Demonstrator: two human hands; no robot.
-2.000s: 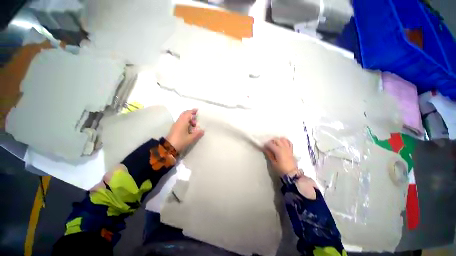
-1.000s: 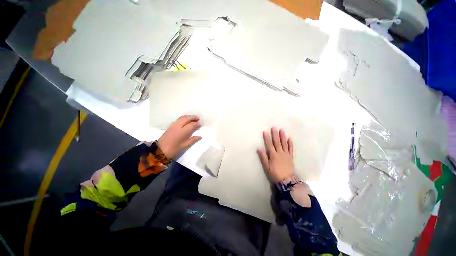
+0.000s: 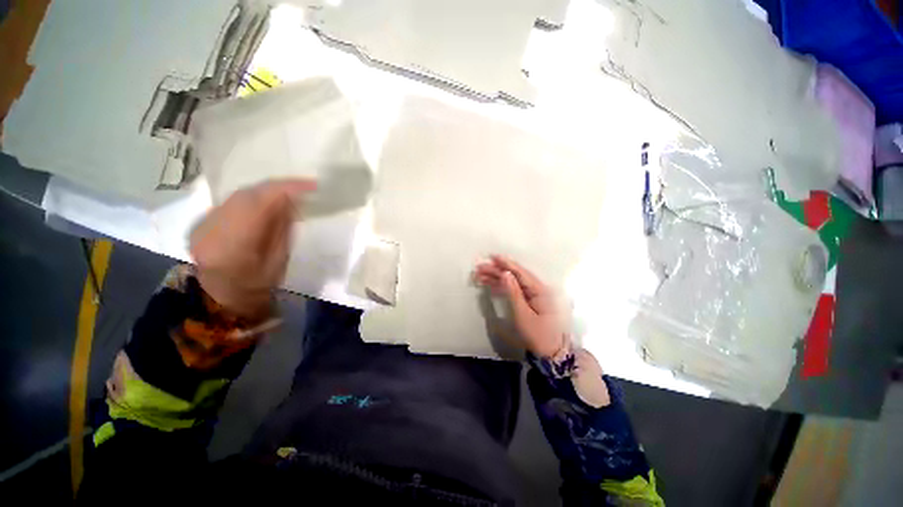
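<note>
My left hand (image 3: pixel 243 248), blurred, pinches the near edge of a small pale grey rectangular panel (image 3: pixel 282 139), which looks tilted off the table. A larger pale grey cut panel (image 3: pixel 455 198) lies flat in front of me, its notched near edge by the table edge. A small grey flap or piece (image 3: pixel 380 272) sits at its left side. My right hand (image 3: pixel 530 302) rests at the panel's near right part, fingers loosely bent, holding nothing visible. Stacked notched pieces (image 3: pixel 109 99) lie at the left.
Another notched stack (image 3: pixel 446 45) lies at the far side. At right are a dark pen (image 3: pixel 649 188), clear plastic (image 3: pixel 703 238) over grey pieces, a tape roll (image 3: pixel 809 267) and a red-white-green sheet (image 3: pixel 820 327). A pink bundle (image 3: pixel 842 129) and blue tray (image 3: pixel 842 40) stand far right.
The small panel at left, flat before, is now pinched and tilted by my left hand. My right hand, spread flat before, has moved nearer the panel's edge with fingers bent. The view has shifted.
</note>
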